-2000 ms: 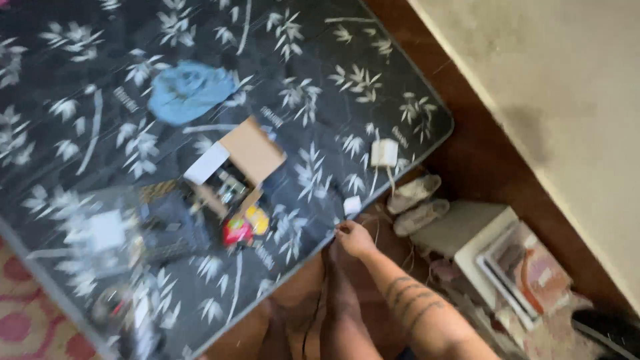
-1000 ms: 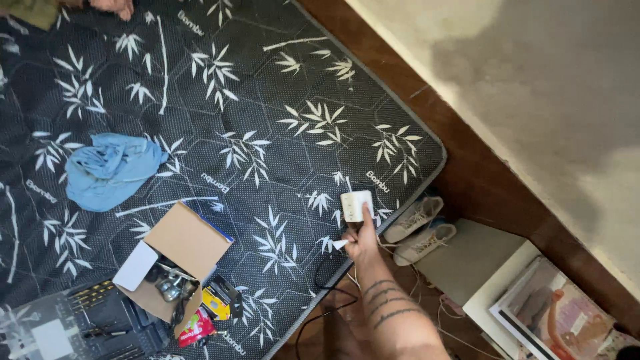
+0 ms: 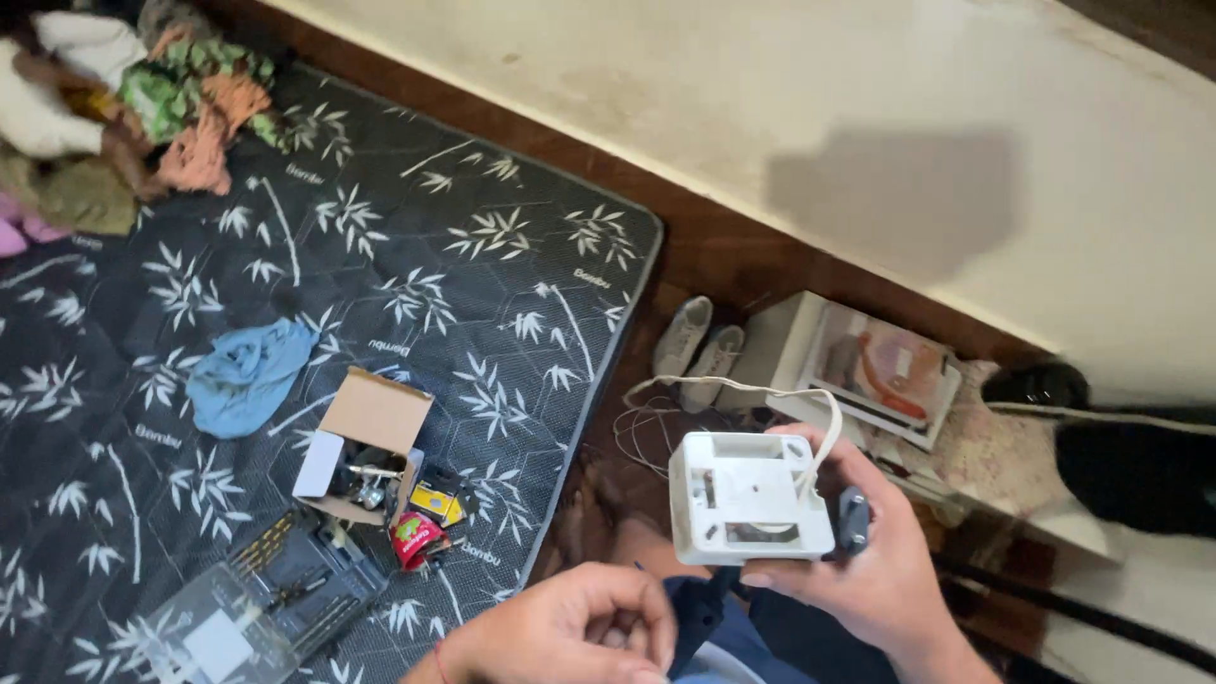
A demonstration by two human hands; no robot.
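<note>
My right hand [image 3: 879, 541] grips a white plastic electrical box [image 3: 750, 499] by its right side, its back with slots and recesses turned to me. A white cable [image 3: 826, 437] runs out of the box and loops left toward the floor. A dark plug [image 3: 852, 521] sits at the box's right side, by my fingers. My left hand [image 3: 598, 622], with a red string at the wrist, is just below and left of the box, its fingers curled; whether something small is in them is hidden.
On the black mattress [image 3: 513, 380] lie a blue cloth [image 3: 252, 375], an opened cardboard box [image 3: 375, 418] with metal parts, small red and yellow packets [image 3: 418, 540], a drill bit case [image 3: 309, 589] and heaped clothes [image 3: 204, 114]. Grey shoes [image 3: 682, 337] and a clear-lidded container [image 3: 879, 375] stand beyond its edge.
The white box, which was at the mattress edge, is now held up in my right hand over the floor side. My left hand has come into view. The view has turned considerably.
</note>
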